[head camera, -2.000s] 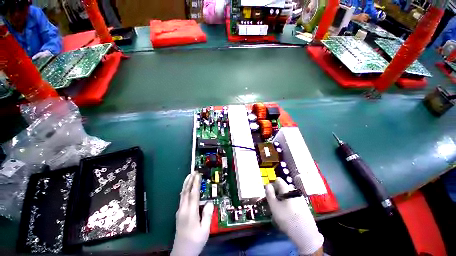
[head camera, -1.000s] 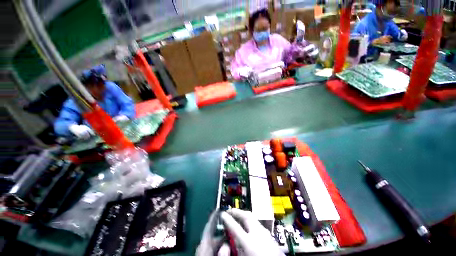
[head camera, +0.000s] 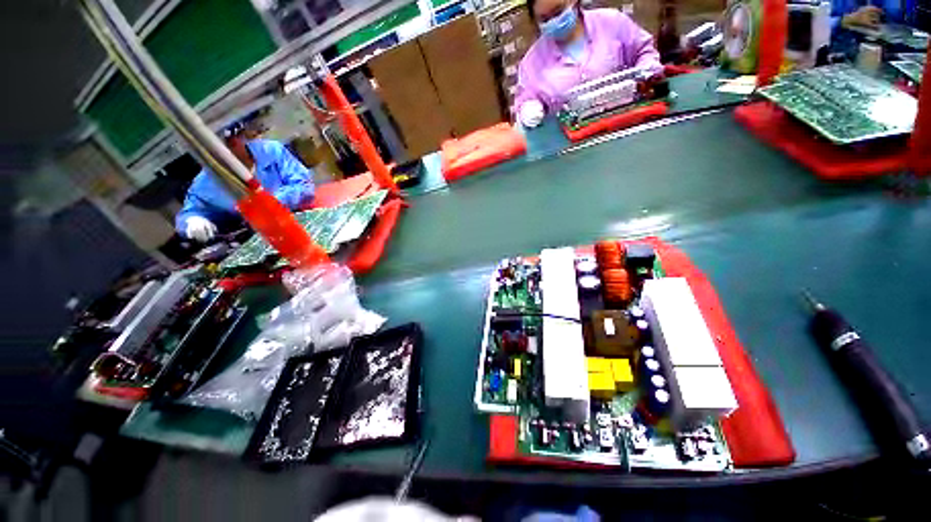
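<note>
The power supply board (head camera: 551, 436) lies component side up on a red foam pad (head camera: 761, 413), with white heatsinks, orange coils and yellow blocks on it. One white-gloved hand, by its position my left hand (head camera: 393, 512), shows only as a blurred strip at the bottom edge; its fingers are hidden. A thin pen-like tool (head camera: 411, 471) sticks up just above it; I cannot tell whether it is held. My right hand is not in view. Two black parts trays (head camera: 417, 393) with small silvery pieces stand left of the board.
An electric screwdriver (head camera: 868, 377) lies right of the board. A crumpled clear bag (head camera: 332, 311) is behind the trays. Another board (head camera: 138, 336) with heatsinks is at the far left. Red-wrapped posts (head camera: 281, 226) stand along the bench. Coworkers sit across, one in pink (head camera: 597, 51).
The view has turned left, showing more of the far-left board. Both hands were together at the board's near left corner; now only one glove shows, lower and near the trays.
</note>
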